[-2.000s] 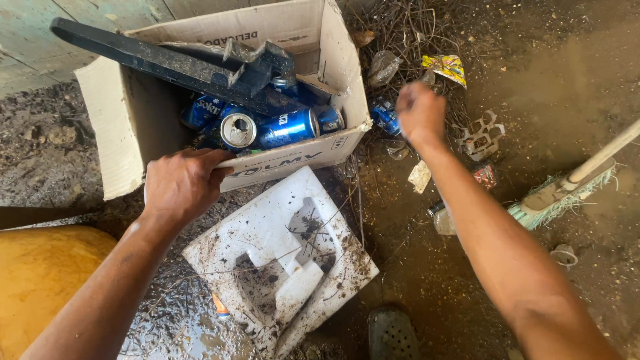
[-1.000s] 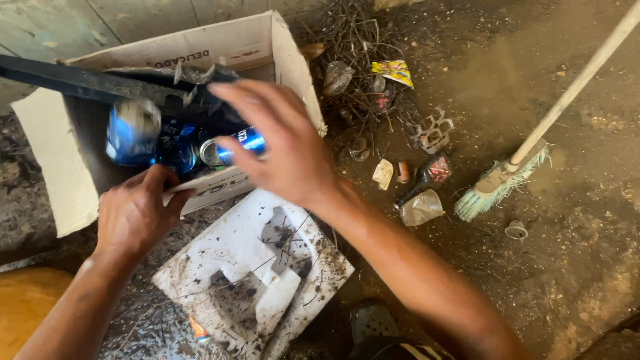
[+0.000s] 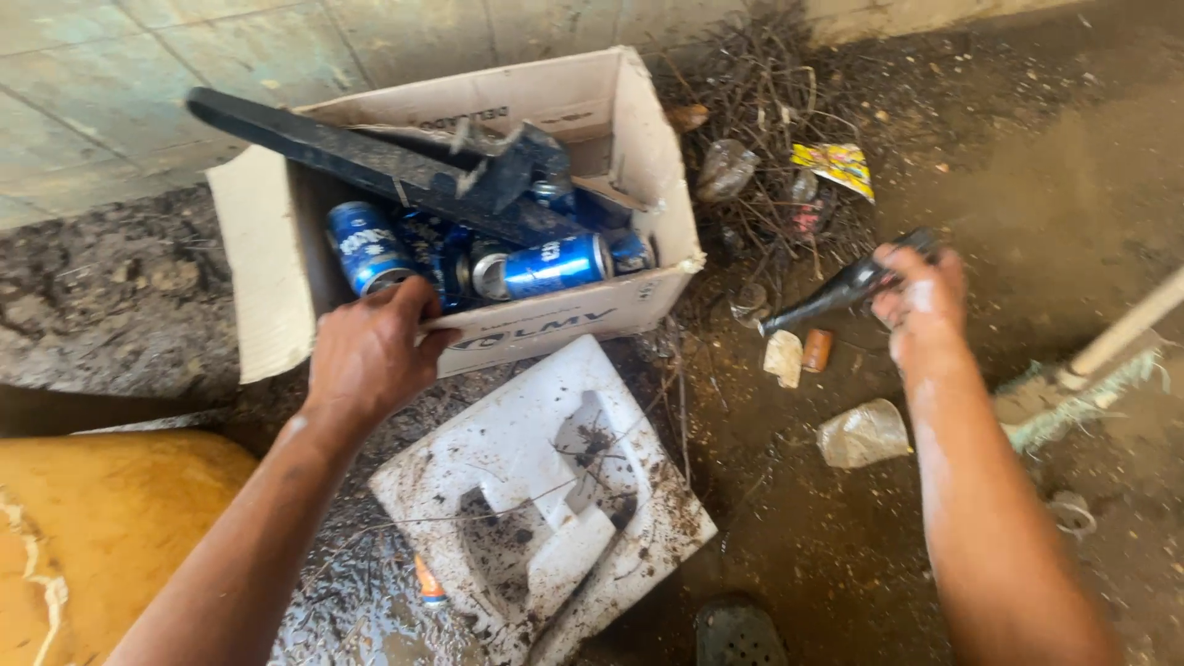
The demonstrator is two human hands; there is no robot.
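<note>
My left hand [image 3: 375,351] grips the near wall of a cardboard box [image 3: 564,319], its fingers over the rim. Several blue drink cans [image 3: 557,265] lie inside, one of them [image 3: 363,242] upright-leaning just behind my left fingers. A long black plastic piece [image 3: 324,148] slants across the box and sticks out over its left corner. To the right of the box, my right hand [image 3: 925,296] is closed around a dark glass bottle [image 3: 837,289], held slanting above the wet ground with its neck toward the box.
A muddy white foam packing piece [image 3: 527,462] lies before the box. Twigs [image 3: 768,111], a yellow wrapper [image 3: 837,168], a clear plastic cup [image 3: 865,435] and a broom [image 3: 1082,398] are at the right. A yellow container [image 3: 120,518] stands at lower left, a tiled wall [image 3: 250,46] behind.
My right hand has moved from over the box to the ground at the right and taken hold of the dark bottle. The can blurred above the box a second ago now rests in its left part.
</note>
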